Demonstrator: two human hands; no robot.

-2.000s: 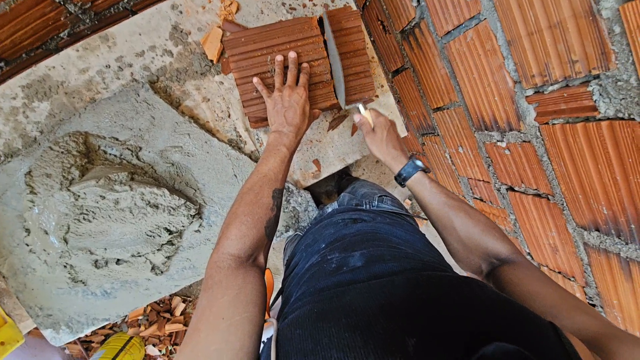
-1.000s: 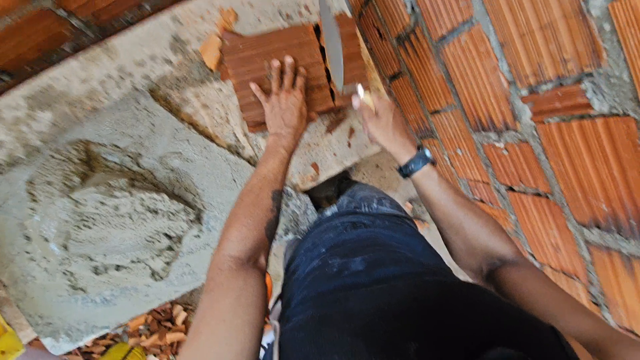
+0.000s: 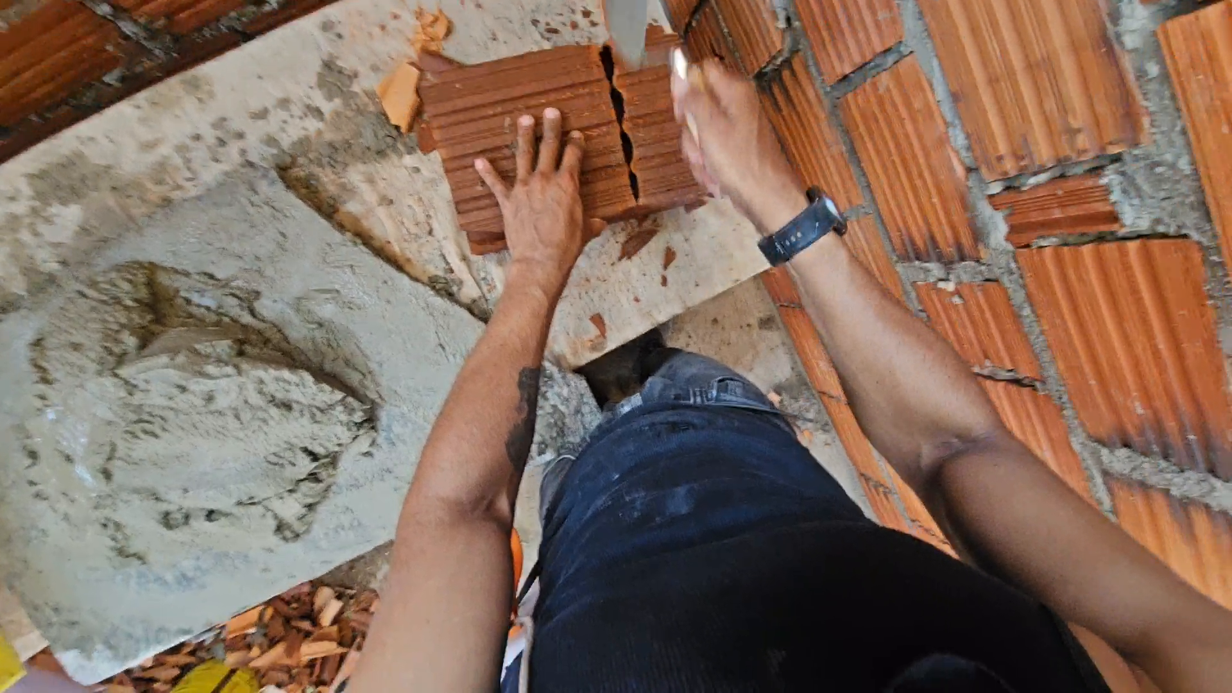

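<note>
A ribbed hollow clay brick [image 3: 539, 87] lies on a mortar-stained board, with a jagged dark crack [image 3: 621, 120] running across it right of its middle. My left hand [image 3: 544, 202] rests flat on the larger part, its fingers spread. My right hand [image 3: 727, 130], with a dark watch on the wrist, is closed on the handle of a trowel-like tool at the brick's right end. The metal blade [image 3: 628, 29] points up and is cut off by the top edge. Whether the blade touches the brick cannot be told.
Wet mortar [image 3: 212, 423] is heaped on a board at the left. Along the right stands a wall of clay bricks [image 3: 1136, 337] with mortar joints. Broken brick pieces [image 3: 289, 635] lie at the lower left, and an orange shard [image 3: 398, 96] lies beside the brick.
The blade, at the brick's crack two seconds ago, is now higher in view. The crack shows more of its length. My left hand has stayed on the brick.
</note>
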